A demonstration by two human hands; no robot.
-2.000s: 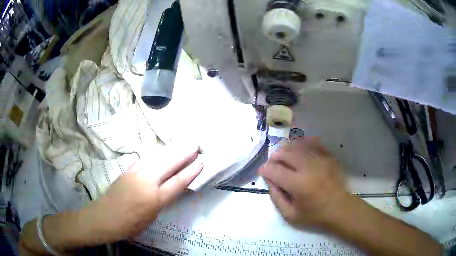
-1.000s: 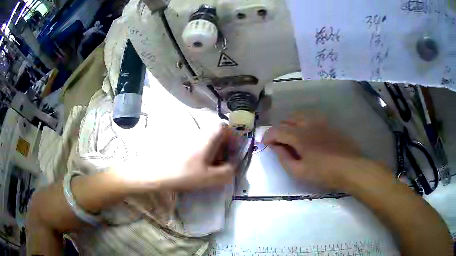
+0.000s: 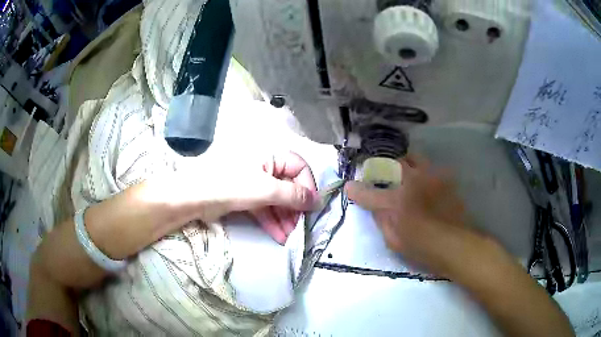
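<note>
The striped cream lining (image 3: 191, 263) lies in loose folds at the left and front of the sewing machine (image 3: 283, 59). A grey-olive fabric edge (image 3: 313, 243) runs from its front part up to the needle area. My left hand (image 3: 283, 194) pinches the fabric between thumb and fingers just left of the needle. My right hand (image 3: 412, 204) is blurred, right of the presser foot and partly behind the cream block (image 3: 382, 172); its fingertips are at the fabric edge, and whether they grip it is unclear. White fabric glares under the lamp.
The dark lamp (image 3: 201, 79) hangs left of the machine head. Black-handled shears (image 3: 553, 247) and slimmer tools lie at the right. A handwritten paper (image 3: 560, 85) is at the upper right. Khaki cloth (image 3: 105, 56) lies at the upper left. A printed ruler edge shows at the bottom.
The view has shifted. The striped lining has come forward over the table front since the first frame. My left hand now pinches the fabric near the needle; my right hand stays by the foot.
</note>
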